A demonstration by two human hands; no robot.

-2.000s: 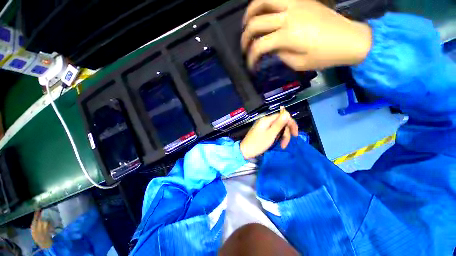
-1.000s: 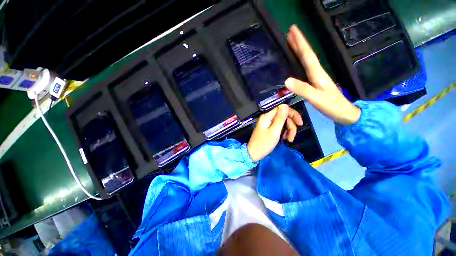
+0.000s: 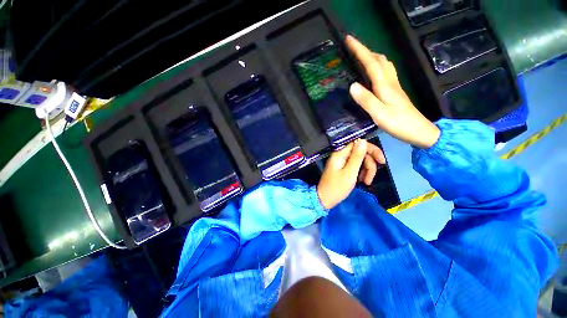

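Note:
A smartphone (image 3: 331, 93) with green and some orange-red text on its screen lies in the rightmost slot of the black phone tray (image 3: 214, 93). My left hand (image 3: 345, 171) is at the phone's bottom edge with thumb and forefinger together; anything pinched there is too small to make out. My right hand (image 3: 391, 96) is beside the phone's right edge, fingers apart and thumb over the screen side, holding nothing. Three more phones lie in the tray: one (image 3: 264, 127) and another (image 3: 204, 158) with red and white strips at the bottom, and a dark one (image 3: 138, 192) at the left.
Another black tray (image 3: 435, 77) with phones stands at the right, turned across the green bench. A white cable (image 3: 74, 180) runs over the mat at left from a white power strip (image 3: 31, 94). A black stack lies behind the tray. Part of a person's blue sleeve (image 3: 74, 292) shows at lower left.
My right hand has come off the rightmost phone to its right side. That phone's screen has changed to green text, and its red bottom strip is gone. My left hand stays at its bottom edge.

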